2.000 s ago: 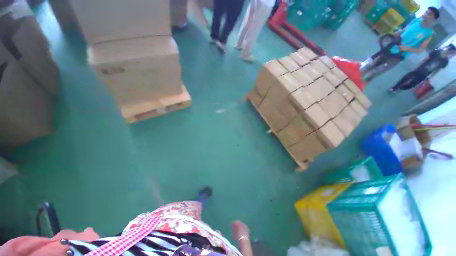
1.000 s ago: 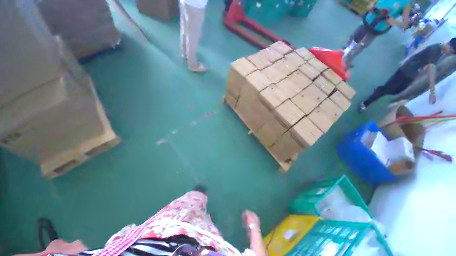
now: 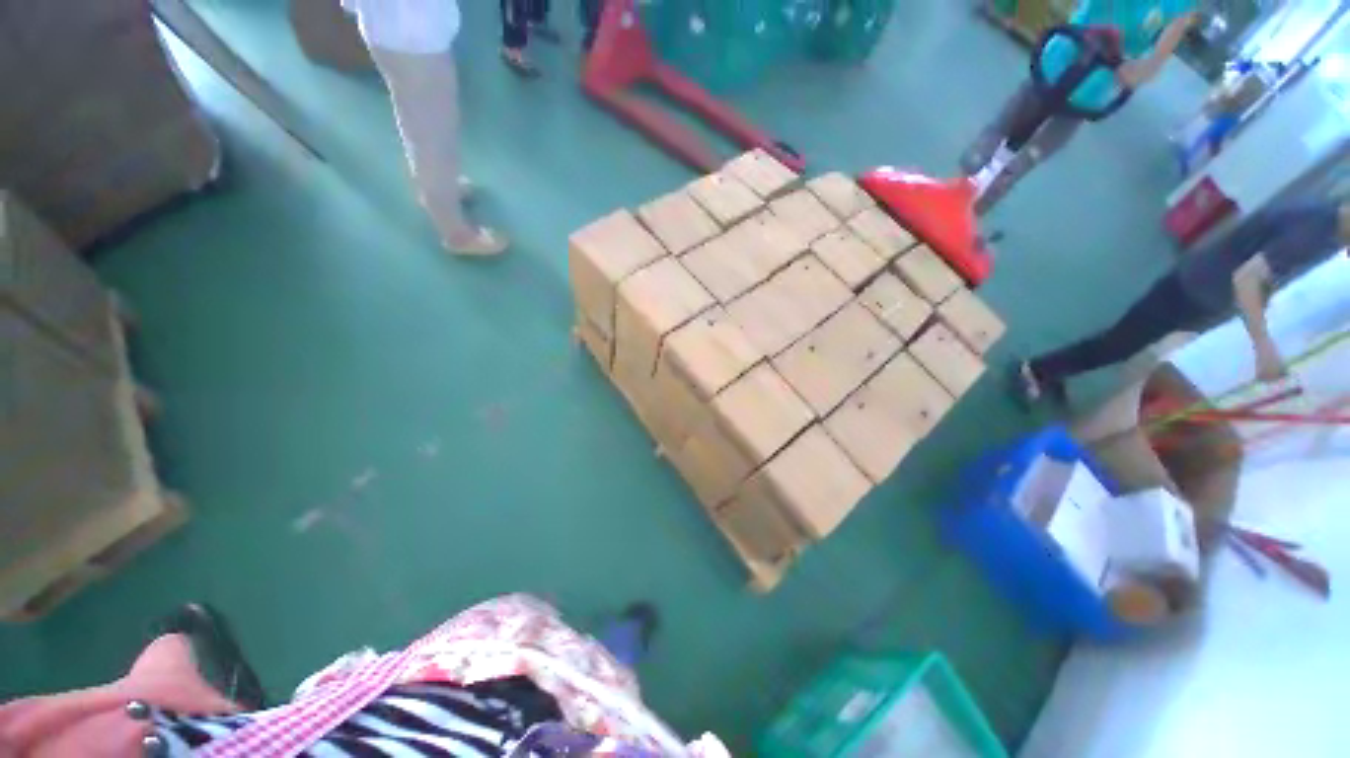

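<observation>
My left hand [image 3: 166, 675] is at the lower left, partly blurred, closed around the black loop grip of the pallet truck handle [image 3: 225, 652]. The rest of the handle, the truck and any load on it are out of the picture. My right hand is not in view. My patterned apron and striped clothing fill the bottom edge, with one shoe on the green floor.
Small cartons [image 3: 785, 326] are stacked on a pallet ahead, beside a red pallet truck [image 3: 933, 215] and a person holding its handle. Another person leans at right near a blue bin [image 3: 1022, 555]. A green crate [image 3: 874, 711] is close, lower right. Large cartons [image 3: 59, 400] stand left.
The carton stack has shifted left and nearer in view, and the large cartons have slid towards the left edge. My right hand has left the picture. The loop grip now shows larger.
</observation>
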